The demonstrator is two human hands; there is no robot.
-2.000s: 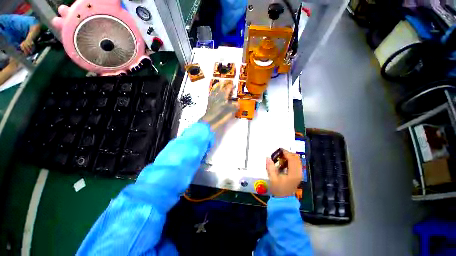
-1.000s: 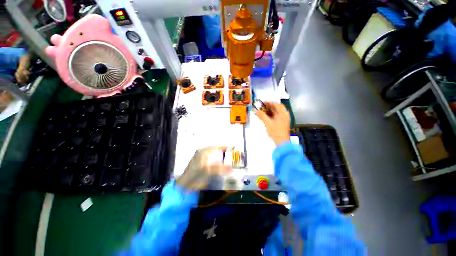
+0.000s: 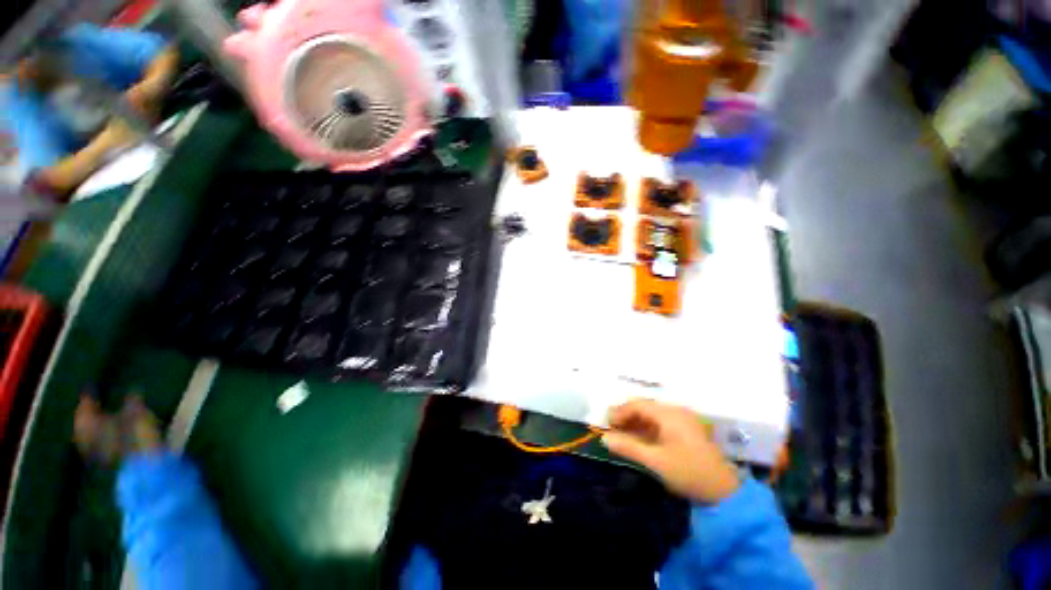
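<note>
My left hand [image 3: 119, 429] is at the far left over the green bench, blurred; I cannot tell if it holds anything. My right hand [image 3: 674, 449] is at the front edge of the white base [image 3: 553, 334], fingers bent together; nothing clear shows in them. Several orange fixtures with dark centres [image 3: 594, 234] stand on the base. The near right fixture [image 3: 664, 246] has a dark part with pale spots in it. A plain orange plate [image 3: 656, 290] is against its front side.
An orange press head [image 3: 674, 81] hangs behind the fixtures. A large black blister tray [image 3: 334, 271] lies left of the base, with a pink fan [image 3: 346, 98] behind it. A second black tray [image 3: 847, 415] is at the right. Another person's arms [image 3: 110, 127] show upper left.
My left hand has moved from the base's front to the far left. My right hand has moved from beside the fixtures to the front edge. The near right fixture now shows pale spots. The view has shifted left.
</note>
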